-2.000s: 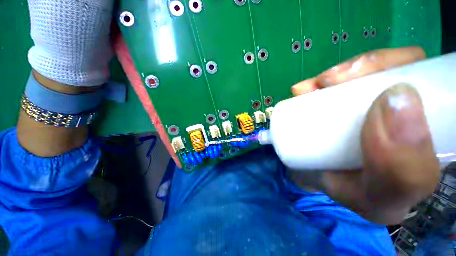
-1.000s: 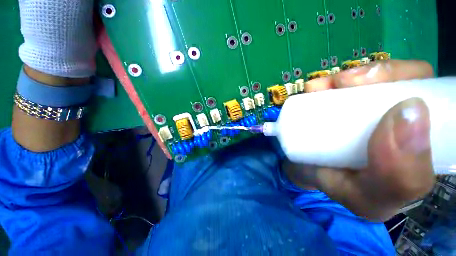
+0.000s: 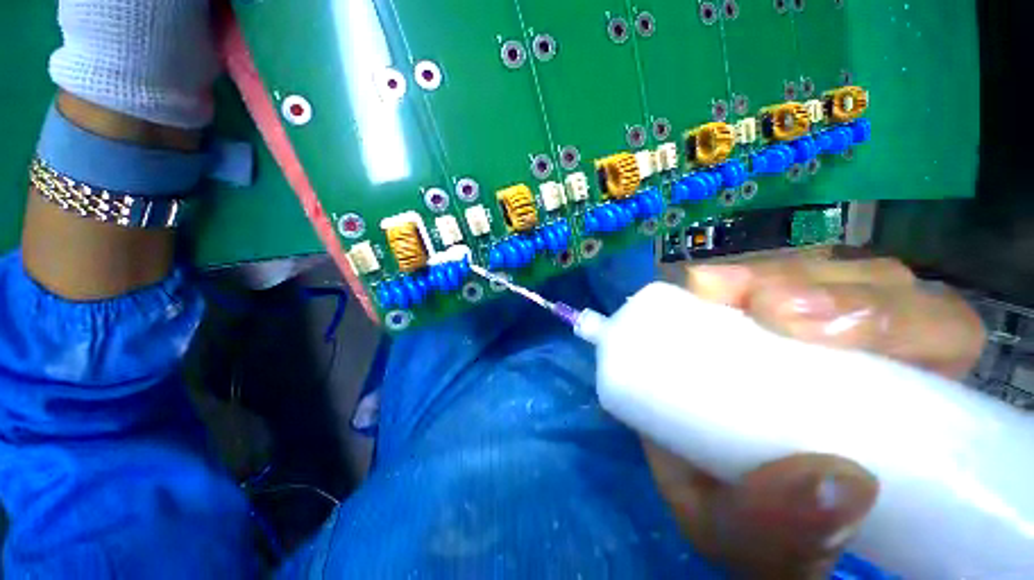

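Observation:
My right hand, bare, is closed around a white glue bottle. Its thin dispensing needle with a purple hub points up-left, its tip at the blue discs of the leftmost board section. White glue lies above these discs and around the top of the leftmost coil. The green circuit board slopes across the view with coils and blue discs along its near edge. My left hand, in a white knitted glove, is cut off by the top edge; its fingers are out of view.
A red pad shows along the board's left edge. A green mat lies beneath. Small cream connectors stand between the coils. A tray holding green boards shows below the bench at right. My blue-clothed lap is below.
The bottle has tilted and moved down, its needle now pointing up-left instead of nearly level. The board has shifted upward in view, and more coils show at right. More white glue shows above the leftmost discs.

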